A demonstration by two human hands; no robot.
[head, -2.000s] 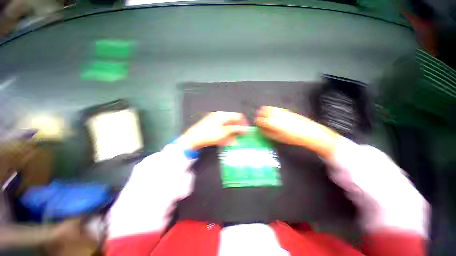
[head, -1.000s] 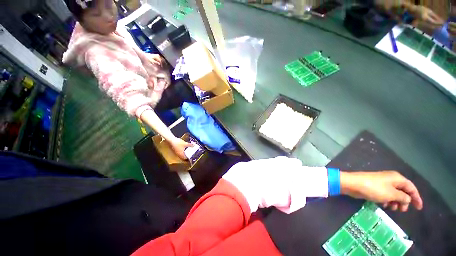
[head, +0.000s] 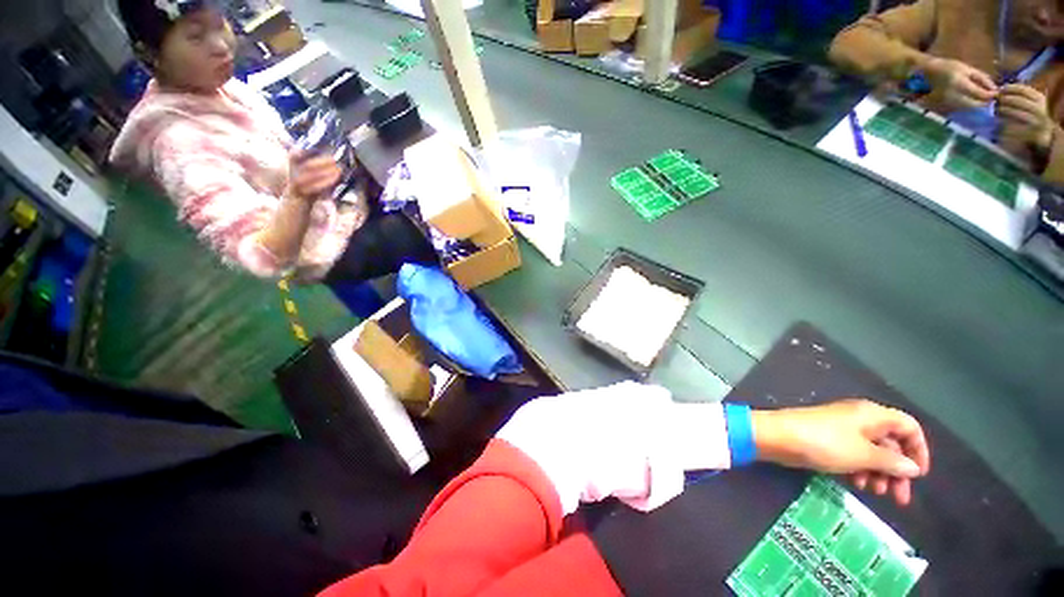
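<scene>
My left hand (head: 858, 446), with a blue band on the wrist, is over the black mat (head: 805, 371), just above the upper edge of a green circuit board panel (head: 831, 546). Its fingers are curled towards the thumb; whether a tiny part is between them cannot be told. The panel lies tilted on the mat, cut off by the bottom edge, with rows of dark parts across its middle. My right hand is out of the picture. A black bin (head: 636, 313) filled with white pieces stands left of the mat. A few tiny white bits lie on the mat.
Another panel (head: 665, 184) lies on the green belt. A clear bag (head: 546, 175), cardboard boxes (head: 481, 266) and a crumpled blue cloth (head: 449, 321) are at left. A person in pink (head: 216, 175) stands there holding a packet. Another person's hands are over a white board (head: 869, 169).
The view has swung left from my two hands at the panel; my right hand has left it. My left fingers are more curled. The person in pink has lifted a packet from the small box.
</scene>
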